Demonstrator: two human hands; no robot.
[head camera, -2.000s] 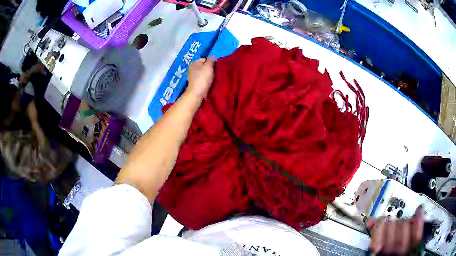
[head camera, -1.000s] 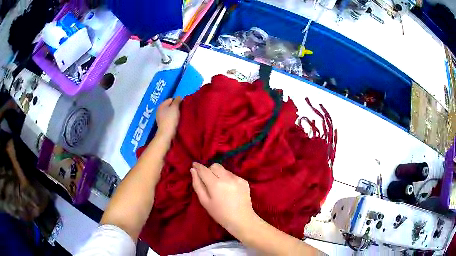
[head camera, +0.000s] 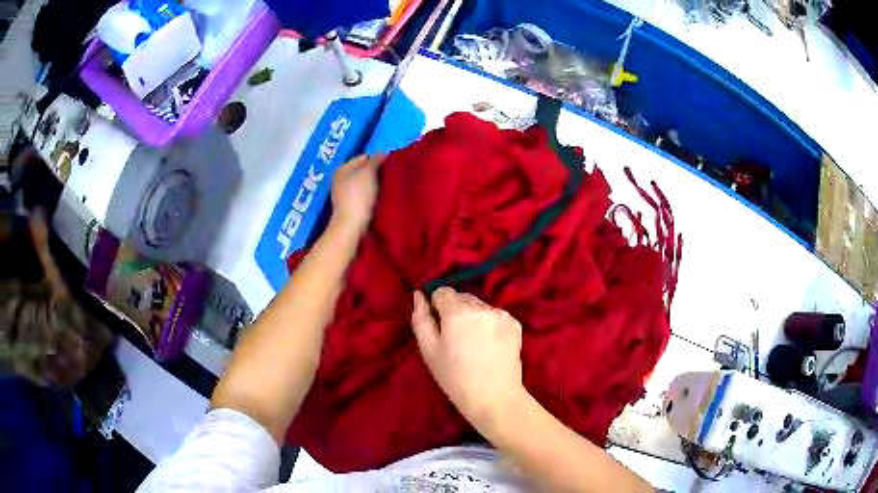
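A large gathered red garment bundle lies on the white table against my front. A dark green fabric strip runs over its top, from the far edge to my right hand. My left hand is at the bundle's upper left edge, its fingers partly hidden, so its hold cannot be told. My right hand is at the bundle's middle, its fingers closed at the near end of the green strip. Narrow red ties lie on the table at the bundle's right.
A white sewing machine head is at the lower right, with dark thread cones behind it. A blue trough runs behind the bundle. A purple basket is at the upper left. A person's arm shows at the left edge.
My right hand has come from the lower right onto the bundle's middle. The green strip now lies loose over the bundle's far side. Since one second ago, the view has shifted slightly and both hands stay similarly placed.
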